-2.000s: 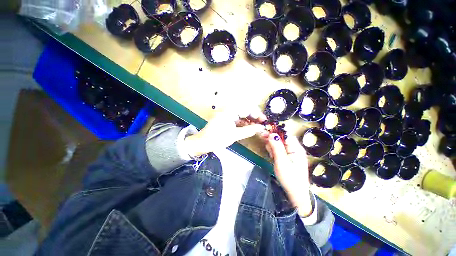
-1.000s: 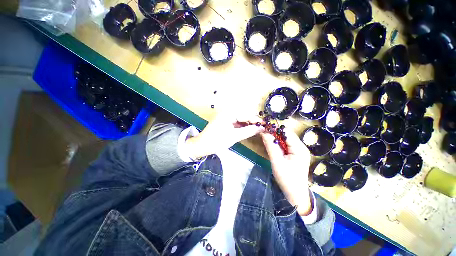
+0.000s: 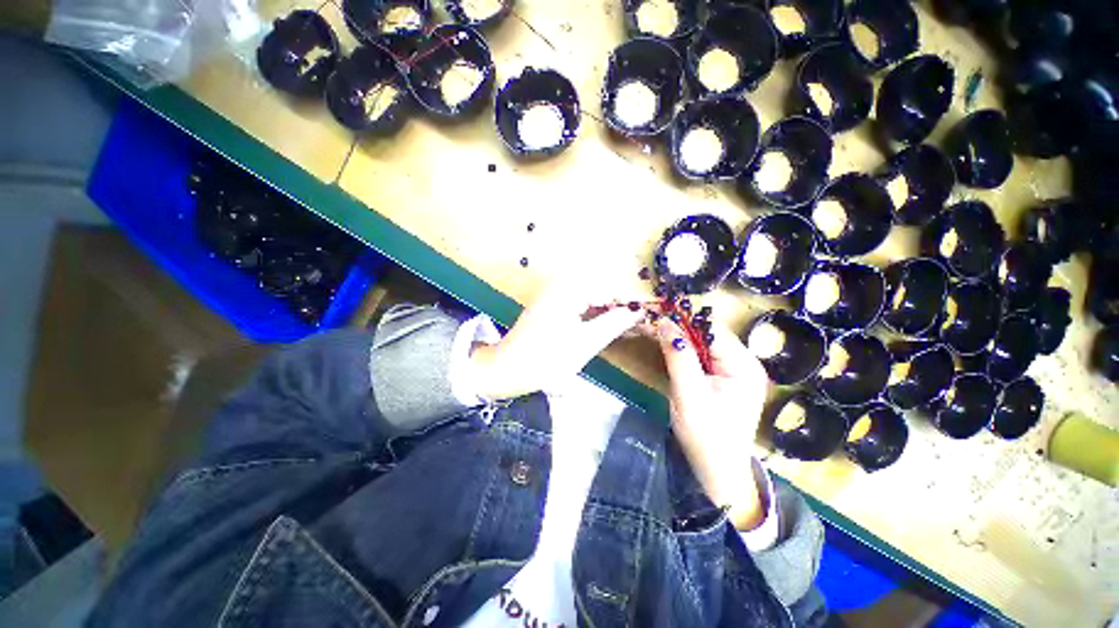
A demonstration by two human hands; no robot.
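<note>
A thin bunch of red wired leads (image 3: 695,336) with small dark bead-like ends lies between my two hands, just over the bench's front edge. My left hand (image 3: 540,344) comes from the left and pinches reddish strands in its fingertips. My right hand (image 3: 715,399) comes from below and holds the red bunch between thumb and fingers. The nearest black cup (image 3: 696,254) stands just beyond my fingertips, open side up, with a pale centre. Exactly how the strands run between the fingers is too small to tell.
Many black cups (image 3: 852,214) stand in rows at right, with more piled at far right. A separate group (image 3: 449,71) at back left has thin red strands across it. A clear plastic bag (image 3: 141,37), yellow bottle (image 3: 1085,447) and blue bin (image 3: 160,252) below the green edge also show.
Both hands stay nearly in place, with small finger movements. The red bunch at my right fingertips shows more openly than two seconds ago. The view has shifted slightly.
</note>
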